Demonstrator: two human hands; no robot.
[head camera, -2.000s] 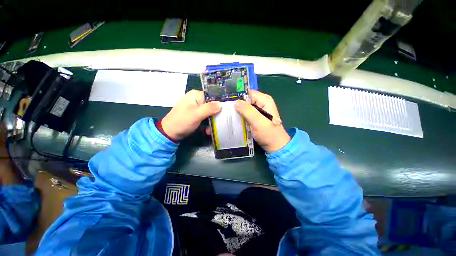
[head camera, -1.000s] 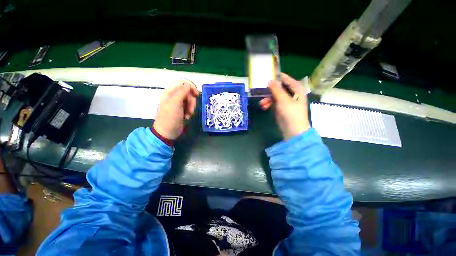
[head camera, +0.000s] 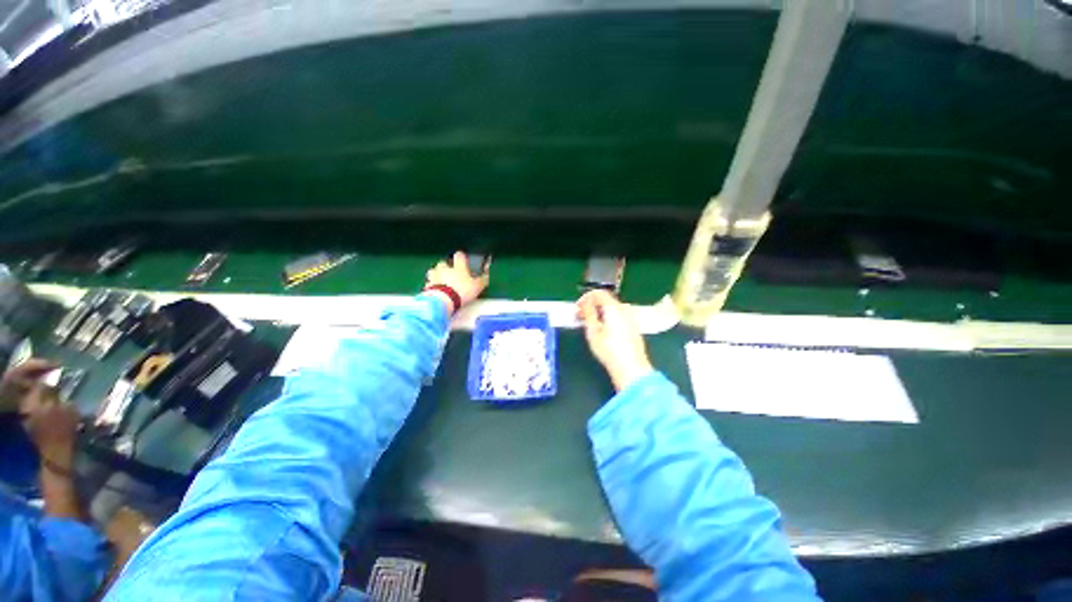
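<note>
My left hand (head camera: 461, 280) reaches over the white rail onto the green belt, its fingers on a phone (head camera: 480, 265) that is partly hidden by the hand. My right hand (head camera: 605, 323) is at the rail, just below another phone (head camera: 604, 273) on the belt; its fingers are bunched, and whether they hold something is too small to tell. The blue parts tray (head camera: 514, 396) with a heap of small white parts (head camera: 516, 360) sits on the bench between my forearms.
A taped post (head camera: 714, 261) rises from the rail (head camera: 823, 330). A ridged white sheet (head camera: 799, 382) lies right; the left paper sheet (head camera: 308, 350) is partly under my sleeve. A black box (head camera: 209, 374) stands left, near another person's hands (head camera: 45, 412). More phones (head camera: 315, 268) lie along the belt.
The phone in my right hand has been let go onto the belt. My left hand has moved forward onto another phone. My right hand has drawn back to the rail, and the view has tilted up.
</note>
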